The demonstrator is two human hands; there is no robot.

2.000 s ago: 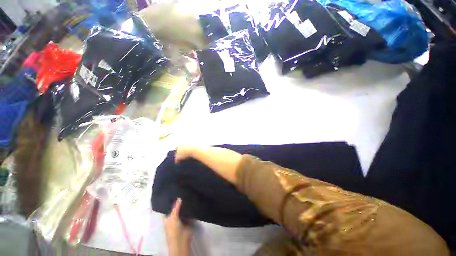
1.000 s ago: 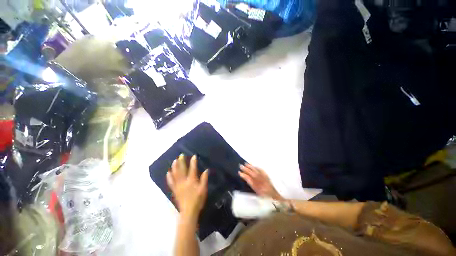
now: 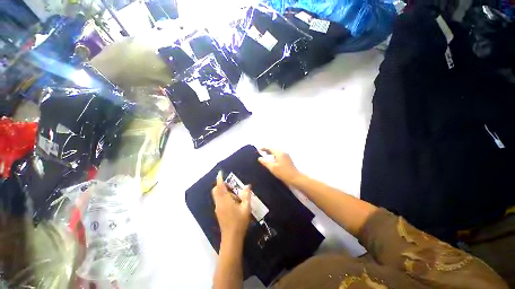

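The black trousers (image 3: 282, 231) lie folded into a rectangle on the white tabletop in front of me. A white hang tag (image 3: 255, 204) lies on top of them. My left hand (image 3: 232, 206) is on the upper part of the garment with its fingers around the tag's upper end; whether it grips the tag is unclear. My right hand (image 3: 279, 165) is at the garment's upper right edge, thumb and fingers close together there. A small white thing shows at its fingertips; I cannot tell whether it is held.
Packed garments (image 3: 209, 115) lie beyond the folded one, and more lie at far left. Empty polybags (image 3: 113, 228) lie at left. A large black garment pile (image 3: 435, 130) fills the right side. A blue plastic bag (image 3: 361, 22) and a beige bundle (image 3: 132, 62) are at the back.
The garment was long at first and is now a compact folded rectangle. Since one second ago, the tag has come to lie flat on it, and my right hand has moved up its right edge.
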